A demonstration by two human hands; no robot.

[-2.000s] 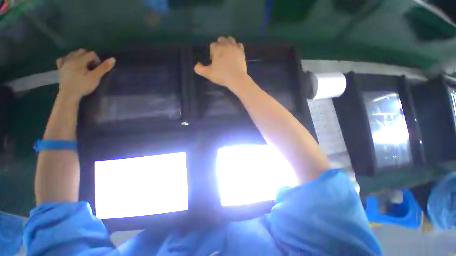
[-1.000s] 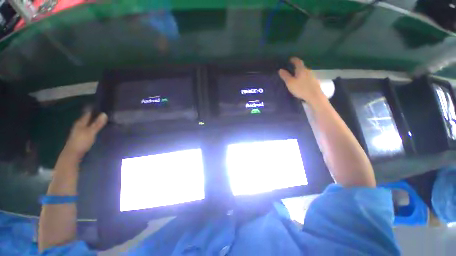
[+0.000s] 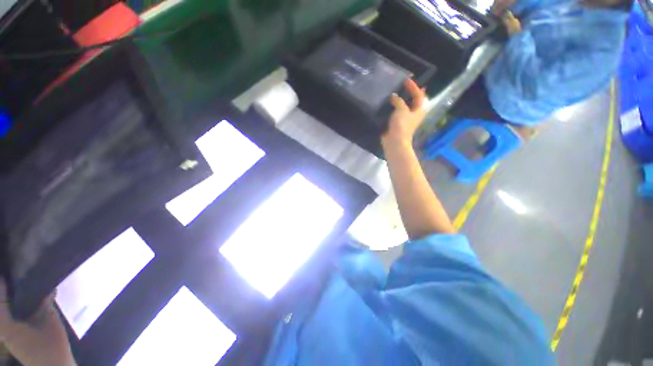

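Observation:
My left hand [image 3: 34, 330], cut off at the lower left, grips the near edge of a raised, tilted black tray [image 3: 136, 78] with a dark screen. Below it, a black tray block [image 3: 190, 254] holds several glowing white screens [image 3: 283, 236], one partly covered by the raised tray. My right hand [image 3: 407, 114] grips the near right edge of another black tray [image 3: 315, 78]. Its tablet [image 3: 354, 71] is dark with small, blurred pale text.
A white roll [image 3: 276, 101] with a pale strip [image 3: 333, 146] lies between the trays. Another tray with a reflecting screen [image 3: 447, 18] is beyond. A person in a blue smock [image 3: 555, 64] is at the upper right. A blue stool [image 3: 474, 149] stands on the floor below the bench edge.
The view has turned right. The dark-screened trays are now apart, one raised in my left hand and one at my right hand beyond the roll. More white screens show beneath.

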